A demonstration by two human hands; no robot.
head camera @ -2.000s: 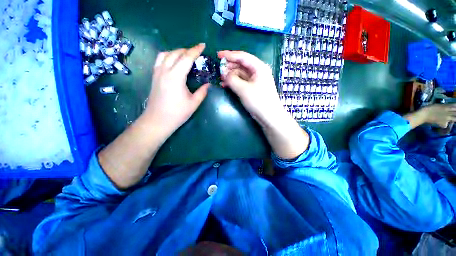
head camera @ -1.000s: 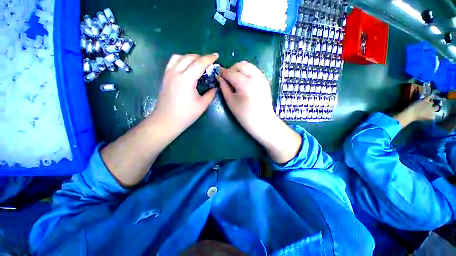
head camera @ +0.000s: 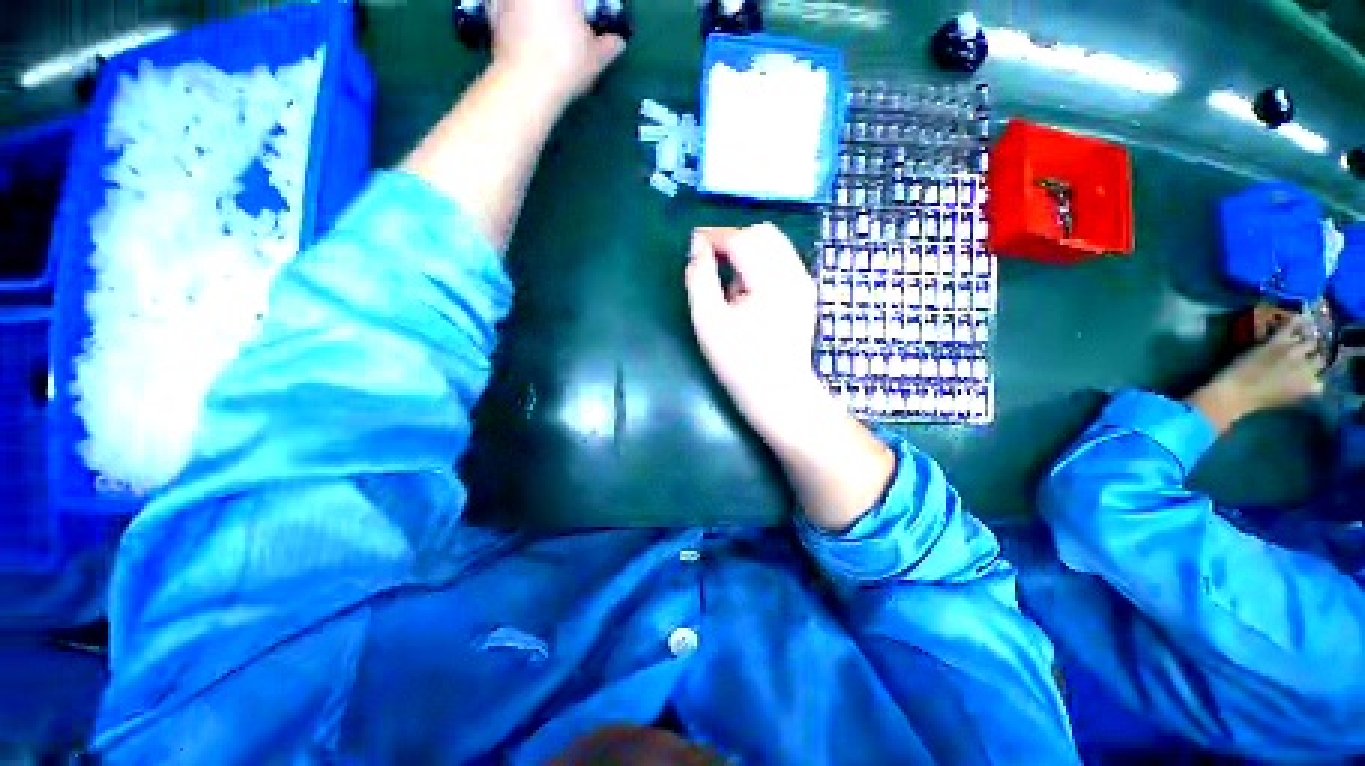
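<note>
My left hand is stretched forward to the far side and cut off by the top edge. A glossy dark round unit shows beside its fingers, and another dark unit stands on its other side. Whether the hand grips one is not clear. My right hand is over the green bench, left of the parts tray, with thumb and fingertips pinched together. No part shows between them. The tray holds rows of small silver and dark pieces. More dark round units stand along the far side.
A large blue bin of white pieces is at the left. A small blue bin holds white pieces, with loose pale pieces beside it. A red bin is right of the tray. A coworker's sleeve is at the right.
The hands have parted. My left hand has moved forward to the far side; its sleeve now covers the area of the silver-white pile. The view has shifted, showing more of the far side.
</note>
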